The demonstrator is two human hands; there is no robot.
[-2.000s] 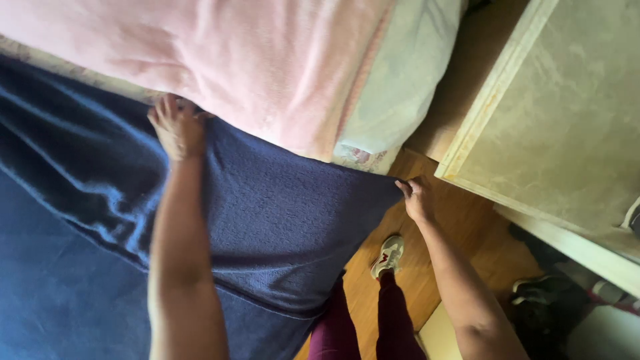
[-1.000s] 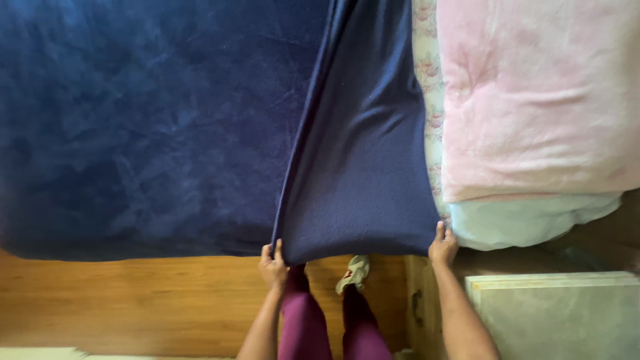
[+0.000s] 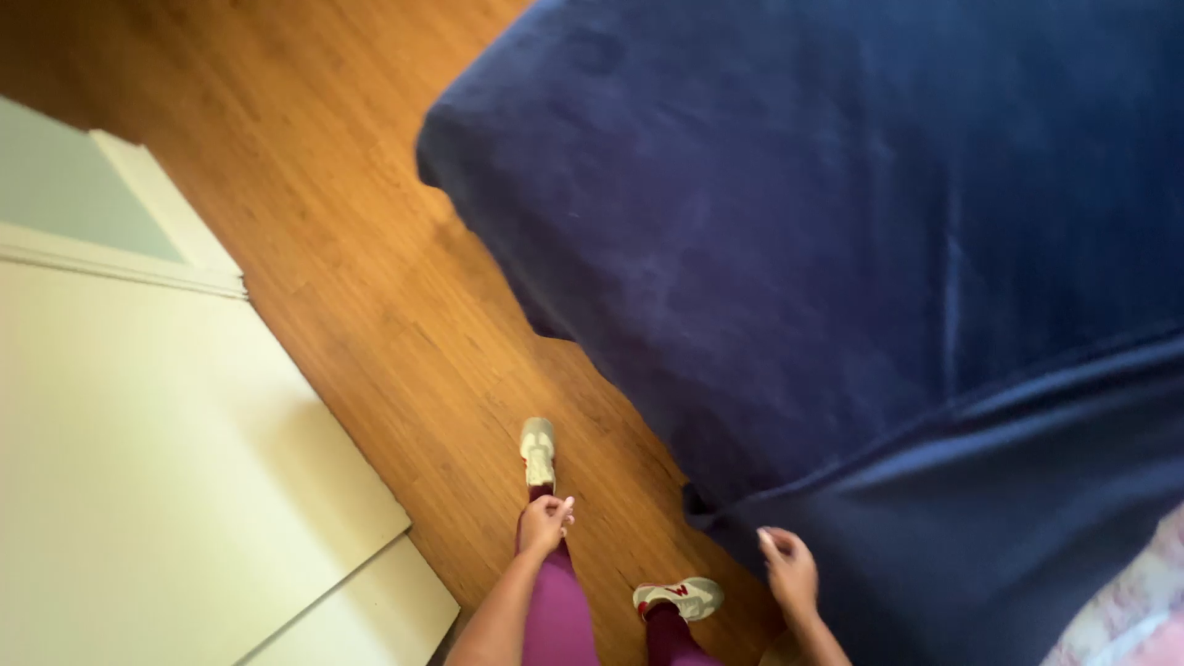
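Note:
A dark blue blanket (image 3: 740,231) covers the bed, and its lower right part is folded over in a darker band. My left hand (image 3: 546,525) hangs over my leg, off the bed, with its fingers loosely curled and nothing in them. Over the blanket's side edge is my right hand (image 3: 788,566), its thumb and forefinger bent; whether they touch the fabric I cannot tell. A floral sheet (image 3: 1119,583) shows at the lower right corner, with a bit of pink blanket (image 3: 1161,643).
Wooden floor (image 3: 370,305) runs between the bed and a pale cabinet (image 3: 166,416) on the left. My feet, in light sneakers (image 3: 538,451), stand on it beside the bed.
My left hand has let go of the blue blanket and come away from the bed. The view has swung strongly toward the cabinet side; the pink blanket is mostly out of view.

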